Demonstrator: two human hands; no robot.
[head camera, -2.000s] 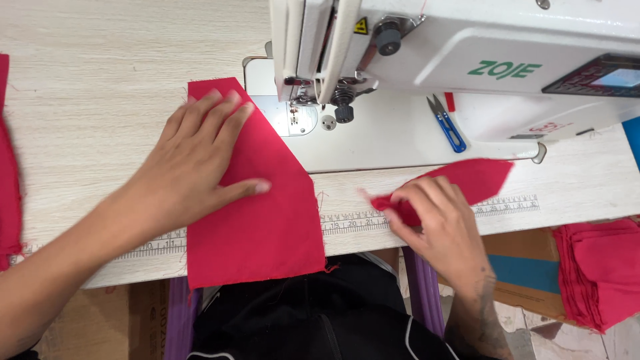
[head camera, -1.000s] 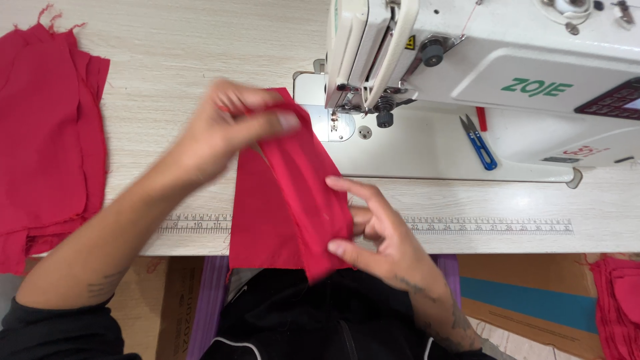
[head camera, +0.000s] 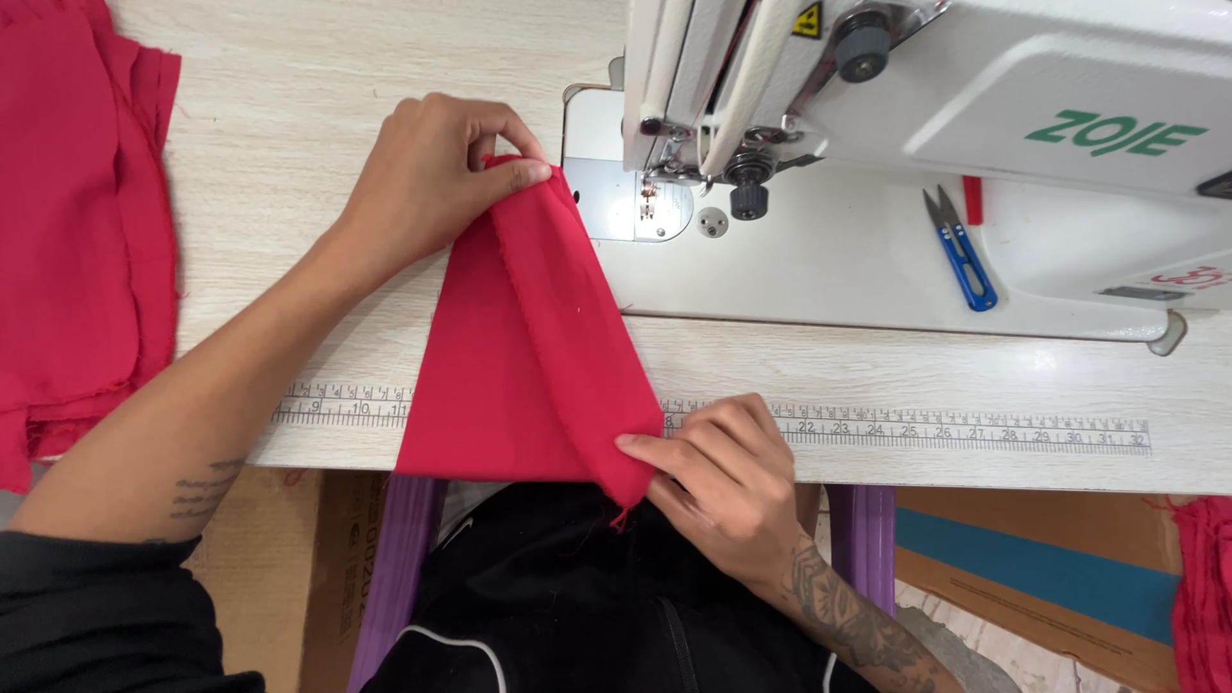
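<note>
A large red fabric panel (head camera: pixel 481 385) lies on the table at the front edge, left of the sewing machine's needle plate. Over its slanted right side lies a narrower red fabric strip (head camera: pixel 577 308). My left hand (head camera: pixel 443 173) pinches the strip's upper end between thumb and fingers, near the panel's top corner. At the lower end, my right hand (head camera: pixel 722 472) grips the strip's corner, where loose threads hang over the table edge. The presser foot (head camera: pixel 649 197) of the white sewing machine (head camera: pixel 924 106) stands just right of the fabric.
Blue thread snips (head camera: pixel 962 255) lie on the machine bed beside a small red piece (head camera: pixel 973 200). A printed measuring scale (head camera: pixel 962 433) runs along the table's front. Stacked red fabric (head camera: pixel 77 221) is at the left; more red fabric (head camera: pixel 1203 587) lies low at the right, by a cardboard box (head camera: pixel 1039 568).
The narrow strip, held off to the right at first, has come over the large panel and now lies along its slanted edge. My left hand has left the panel's surface and holds the strip's upper end.
</note>
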